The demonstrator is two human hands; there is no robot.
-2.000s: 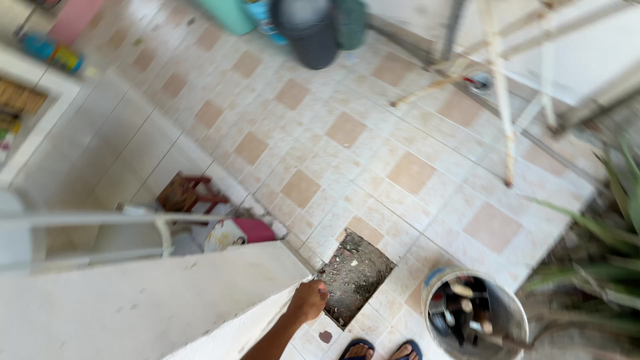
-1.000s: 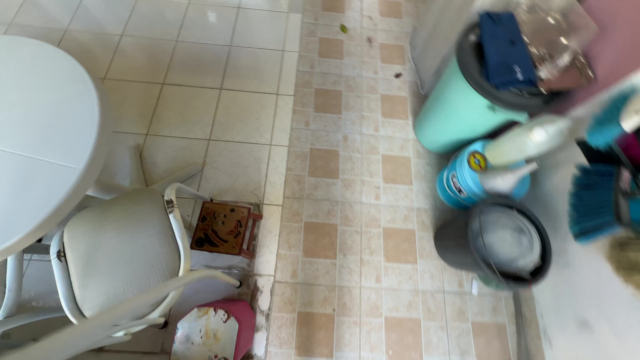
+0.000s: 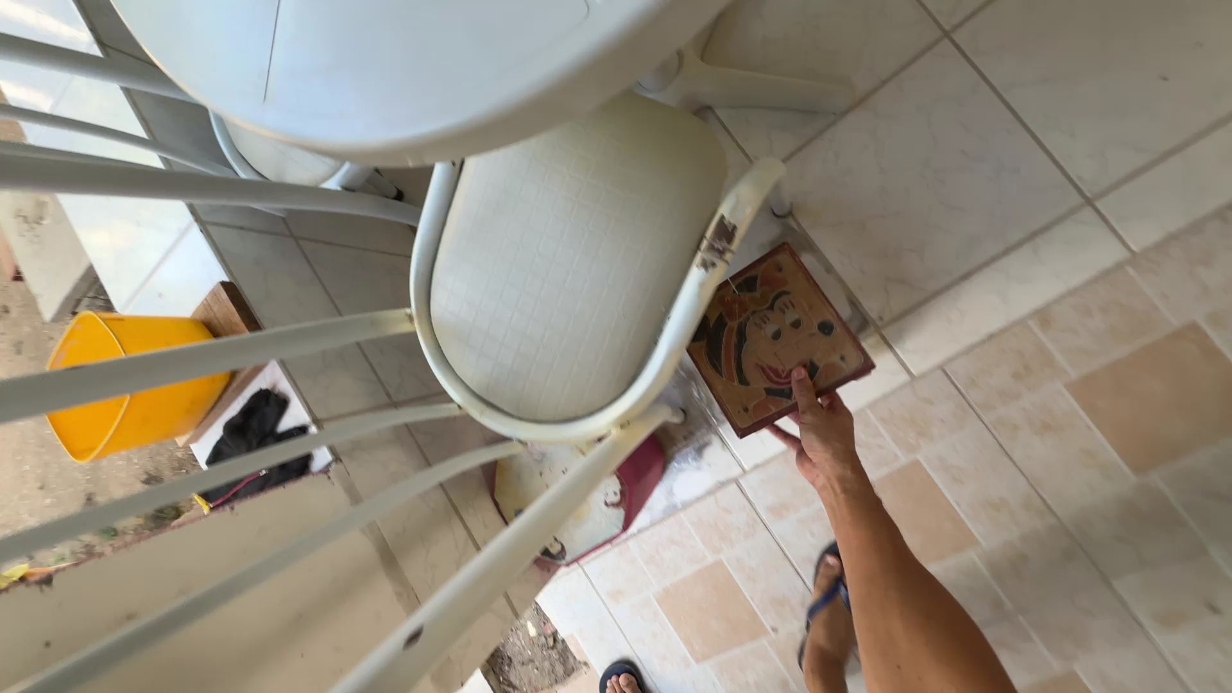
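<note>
My right hand grips the near edge of a small square wooden piece, with the thumb on its top face and fingers at its edge. The piece looks like a low stool's seat, with a dark red rim and a worn painted cartoon face. It lies beside the metal frame of a white chair. Its underside and any legs are hidden. My left hand is out of view.
A round white table stands over the chair. Pale metal railings cross the left side. A pink-sided stool with a worn top sits below the chair. A yellow bucket and black cloth are at left. A floor hole shows exposed rubble.
The view has swung over to the chair and table. My right hand has come into view and taken hold of the painted wooden piece, which had no hand on it one second ago.
</note>
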